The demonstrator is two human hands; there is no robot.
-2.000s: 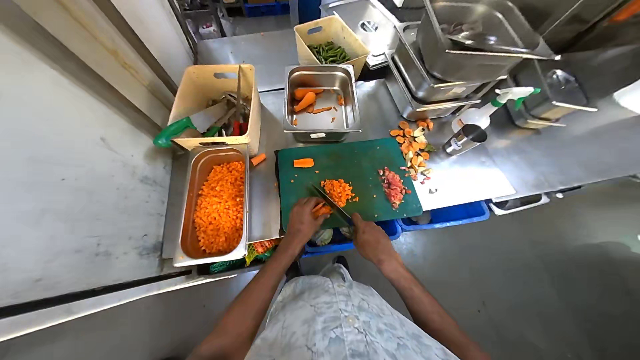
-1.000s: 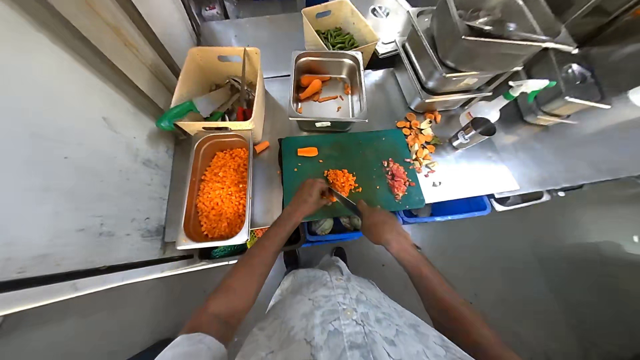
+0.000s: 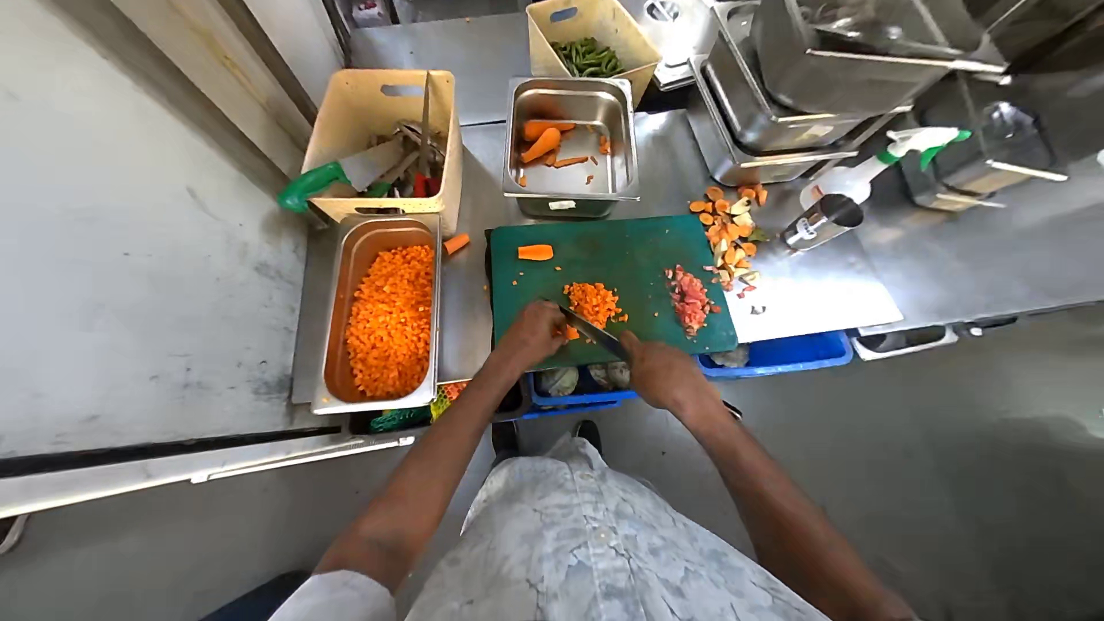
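My right hand [image 3: 657, 371] grips the handle of a kitchen knife [image 3: 595, 332], its blade slanting up and left over the green cutting board [image 3: 634, 246]. At the blade's tip my left hand [image 3: 536, 332] has curled fingers on a small carrot piece [image 3: 570, 332], mostly covered by them. Diced carrot [image 3: 592, 302] lies just beyond the blade. Farther right on the board is a pile of chopped red pieces [image 3: 690, 300]. A carrot chunk [image 3: 536, 252] rests near the board's upper left. Left of the board, a deep steel pan [image 3: 435, 319] holds much diced carrot [image 3: 391, 319].
Behind the board stands a steel pan [image 3: 634, 155] with carrots. Cream bins hold knives and tools [image 3: 448, 112] and green chillies [image 3: 589, 57]. Right are vegetable scraps [image 3: 731, 233], a steel cup [image 3: 822, 222], a spray bottle [image 3: 854, 177] and stacked pans [image 3: 733, 155]. Blue crates [image 3: 776, 355] sit below the counter edge.
The knife remains in my right hand and my left hand stays beside the blade at the diced carrot. The blade's angle has shifted slightly.
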